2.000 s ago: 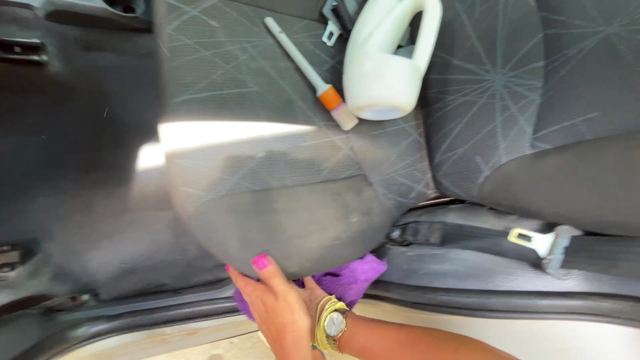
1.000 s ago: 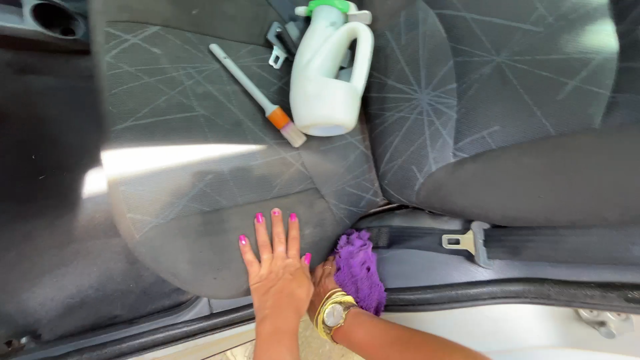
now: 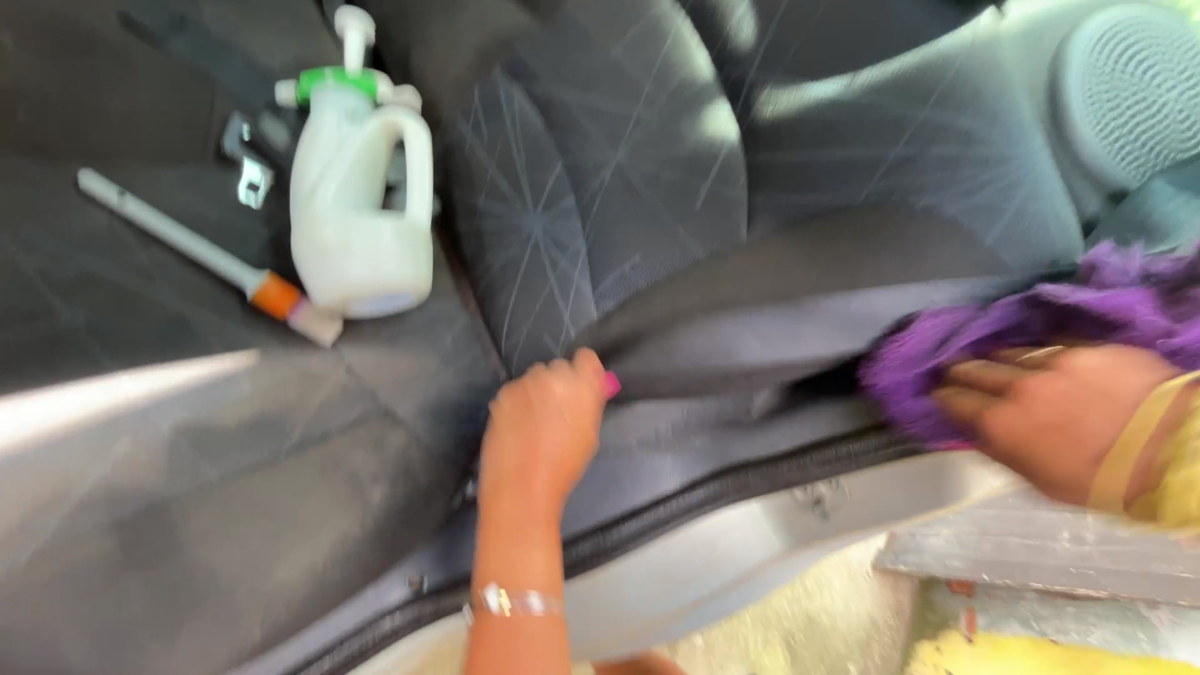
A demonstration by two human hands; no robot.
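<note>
My left hand is curled into a fist at the junction of the car seat cushion and backrest. A dark seat belt strap runs from the fist toward the right; blur hides the exact grip. My right hand presses on a bunched purple microfiber cloth at the far right, beside the backrest's outer edge. A white plastic pump sprayer bottle with a green collar lies on the cushion. Its base is close to the bristles of a detailing brush with a grey handle and orange band.
A metal seat belt tongue or buckle part lies left of the bottle. The black rubber door seal and white sill run along the near side. A round speaker grille is at the upper right, a yellow item at the bottom right.
My left hand has left the seat cushion's front part, where it lay flat with fingers spread, and closed by the backrest. My right hand has moved right with the cloth. The view has shifted right.
</note>
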